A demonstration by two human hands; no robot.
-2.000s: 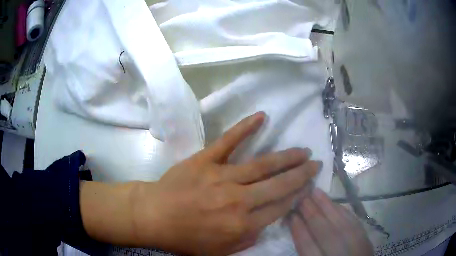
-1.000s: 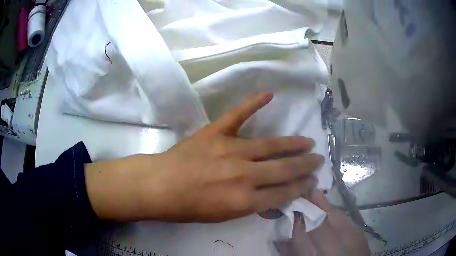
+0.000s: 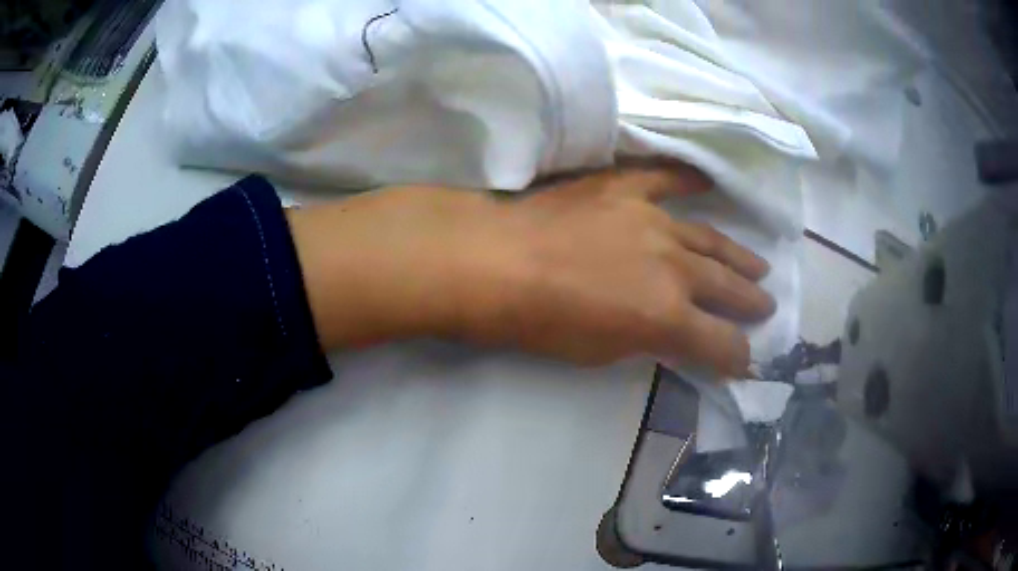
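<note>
White garment fabric [image 3: 391, 106] lies bunched on the machine tabletop, with a dark loose thread end on it. A narrow part runs under my left hand toward the presser foot area [image 3: 809, 359] of the sewing machine. My left hand [image 3: 558, 268], in a dark blue sleeve, lies flat on the fabric with its fingers slightly apart, left of the machine head. A small white fabric end shows by the metal parts just past the fingertips. My right hand is not in view.
The pale machine head [image 3: 938, 335] stands at the right, blurred. A shiny metal plate [image 3: 714, 485] lies below the fabric end. The white tabletop [image 3: 447, 457] has printed ruler marks at its lower left. A dark-edged machine part [image 3: 78, 112] is at the left.
My right hand has gone out of the picture. The view has shifted. The fabric is bunched further up, and my left hand shows higher and further right.
</note>
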